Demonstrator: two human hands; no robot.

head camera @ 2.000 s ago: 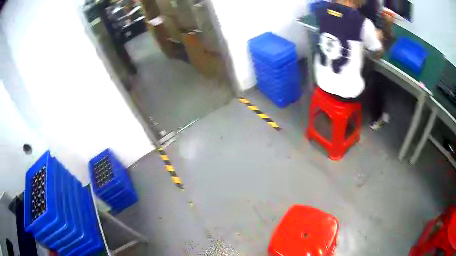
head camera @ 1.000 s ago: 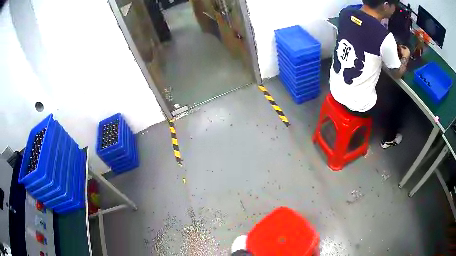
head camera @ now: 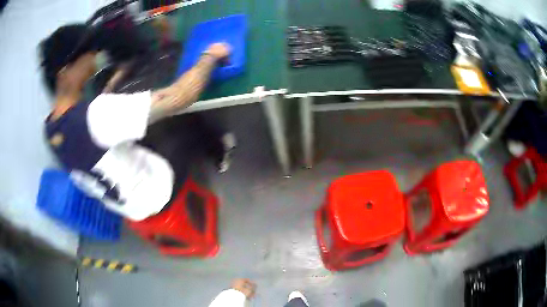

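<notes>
My left hand (head camera: 245, 288) is small and blurred at the bottom edge, below a white sleeve. Its fingers cannot be made out, and no held thing shows. My right hand is not in view. Nearest in front of me, a red plastic stool (head camera: 366, 210) with a hole in its square top stands on the grey floor. A second red stool (head camera: 462, 190) stands just right of it. Beyond them is a green-topped bench (head camera: 264, 60) with black trays (head camera: 315, 45) on it.
A seated person (head camera: 123, 129) at left reaches into a blue tote (head camera: 237, 36) on the bench. Stacked blue totes (head camera: 78, 207) stand behind them. Plastic bags (head camera: 498, 45) and a yellow item (head camera: 471, 79) lie at the bench's right. Black crates (head camera: 507, 279) stand at lower right.
My view has swung right, from the doorway to the benches. The seated person now shows at left, with an arm stretched to the blue tote. My left hand shows at the bottom.
</notes>
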